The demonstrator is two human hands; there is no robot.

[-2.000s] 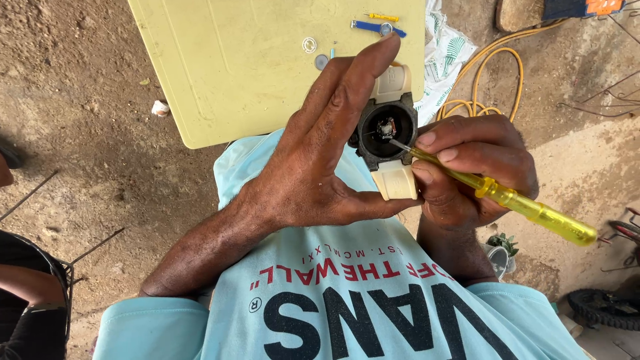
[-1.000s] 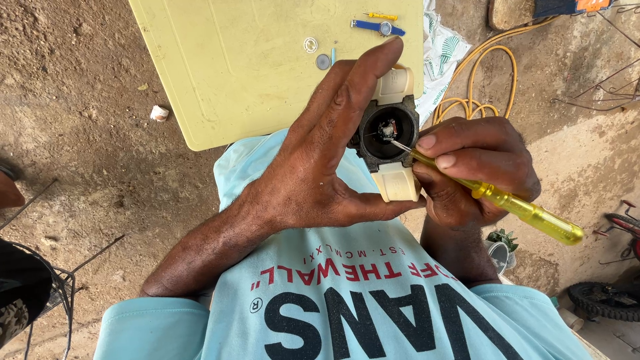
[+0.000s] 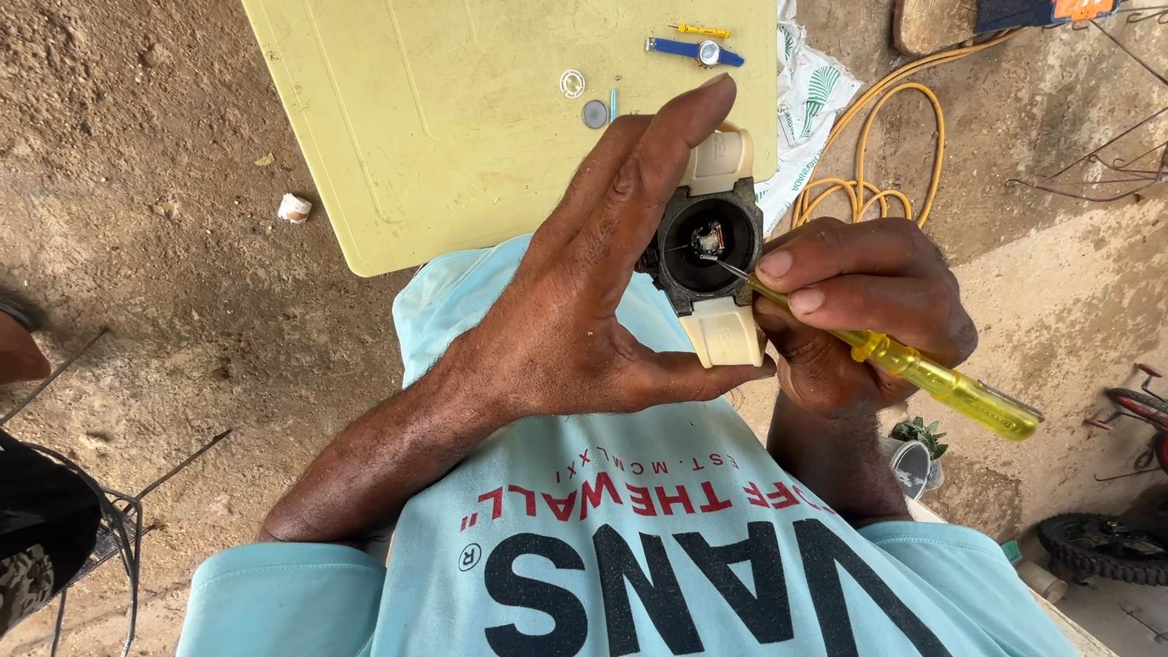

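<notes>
My left hand [image 3: 584, 301] grips an opened wristwatch case [image 3: 710, 245] by its cream strap [image 3: 721, 334], thumb below and fingers above. The case is dark, with its round inside facing up; a small movement with a copper-coloured coil shows in it. My right hand [image 3: 862, 306] holds a yellow translucent screwdriver [image 3: 949, 388], its thin metal tip inside the case near the lower right of the movement. On the yellow table [image 3: 438, 119] beyond lie a white ring [image 3: 572, 84], a grey disc [image 3: 595, 114], a blue-strapped watch [image 3: 695, 51] and a small yellow screwdriver [image 3: 701, 30].
A printed white sack [image 3: 808, 109] and a coiled orange hose or cable [image 3: 935, 137] lie right of the table. Farther right are a potted plant [image 3: 920, 438] and a black tyre [image 3: 1109, 547]. Part of another person and a wire frame [image 3: 123, 520] show at the left edge.
The screwdriver's handle end has moved slightly down and toward my body, its tip staying in the watch case. Both hands keep their holds.
</notes>
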